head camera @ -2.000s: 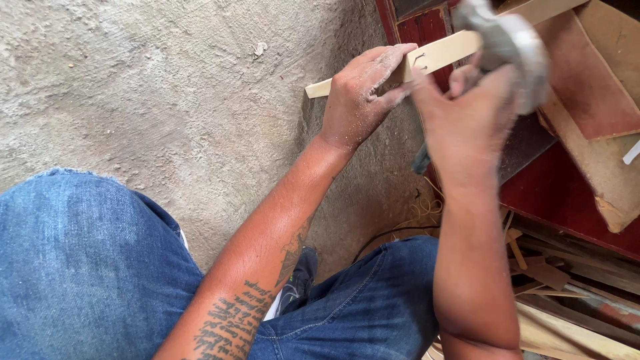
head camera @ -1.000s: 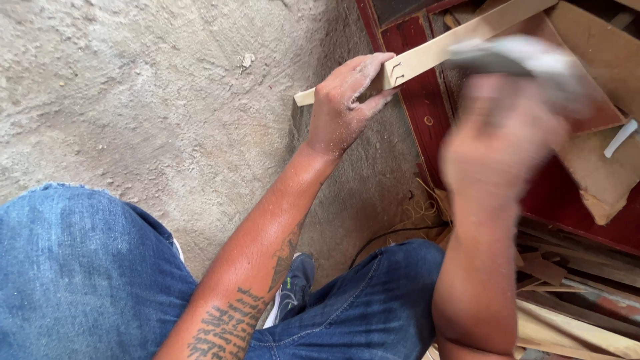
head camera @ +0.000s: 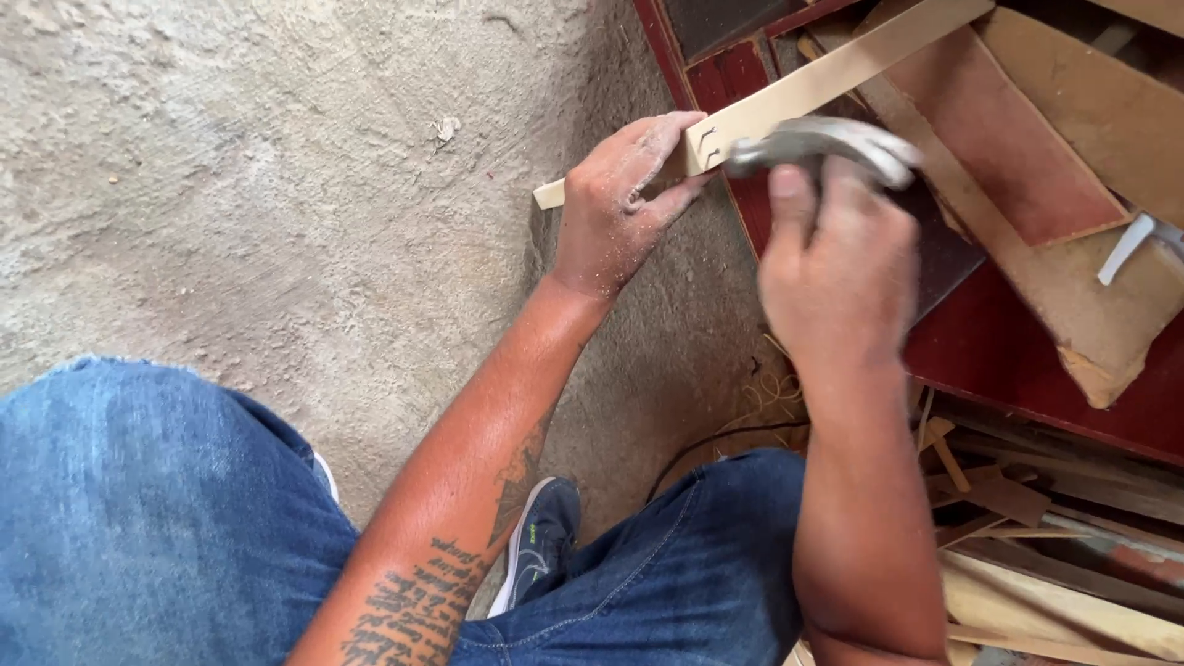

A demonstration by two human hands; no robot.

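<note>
My left hand (head camera: 624, 199), dusty, grips a pale wooden strip whose end (head camera: 549, 194) pokes out to its left. The hand is at the corner where this piece meets a longer pale wooden strip (head camera: 823, 79) that runs to the upper right. Two bent nails (head camera: 710, 143) stick out near the end of the longer strip. My right hand (head camera: 837, 250) is closed round a claw hammer (head camera: 823, 148), its handle hidden by the hand. The hammer's striking face is just right of the nails; whether it touches the wood I cannot tell.
Dark red wooden furniture panels (head camera: 1045, 356) stand at the right, with brown board offcuts (head camera: 1082, 111) and a white piece (head camera: 1126, 250) on them. Scrap wood (head camera: 1064, 592) is piled below. A black cable (head camera: 712, 444) lies by my knee. Rough concrete (head camera: 277, 185) fills the left.
The hammer in my right hand has moved left and down toward the nails since a second ago. My left hand keeps its hold on the wood.
</note>
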